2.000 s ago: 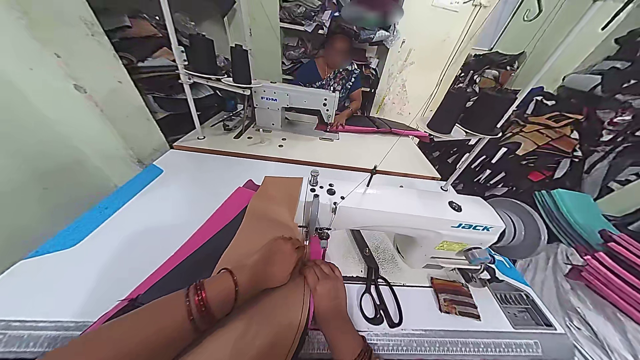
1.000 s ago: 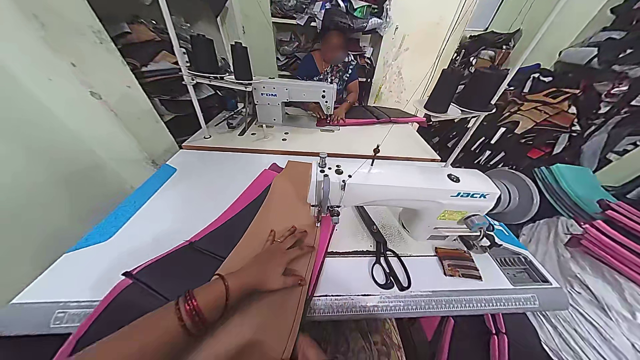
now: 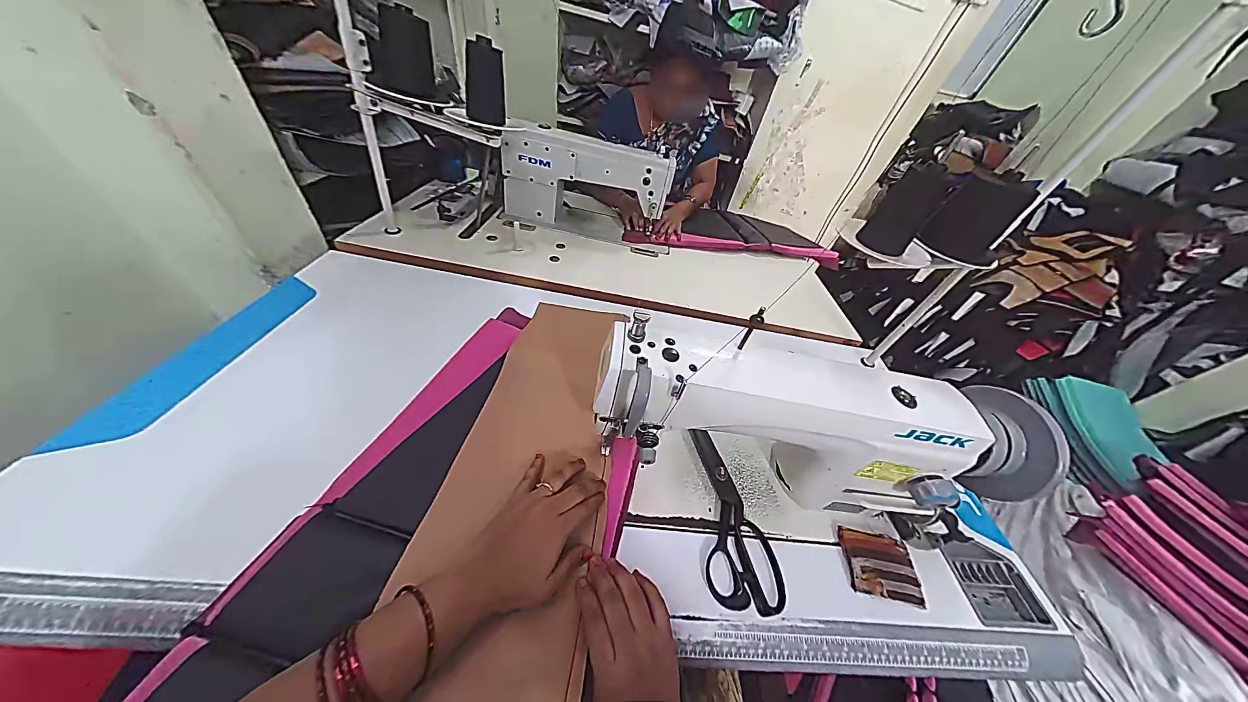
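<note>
My left hand (image 3: 536,541), with a ring and red bangles at the wrist, presses with spread fingers on a tan panel (image 3: 526,390). Along that panel's right edge, my right hand (image 3: 626,624) has its fingers together on the seam, near my left thumb. The seam edge runs up to the needle area of a white sewing machine (image 3: 809,400). Black fabric with pink edging (image 3: 361,517) lies under the tan panel, and a pink strip (image 3: 618,487) shows at its right. Whether my right fingers pinch the edge is hidden.
Black-handled scissors (image 3: 731,526) and a stack of brown pieces (image 3: 880,565) lie right of my hands. Across from me, a person (image 3: 673,127) sews at another machine (image 3: 575,175). Black thread cones (image 3: 960,214) stand behind; teal pieces (image 3: 1102,419) and pink-edged pieces (image 3: 1170,556) are piled at the right.
My right hand has come up from the lower edge of view to the panel's right edge, beside my left hand. My left hand stays spread on the tan panel.
</note>
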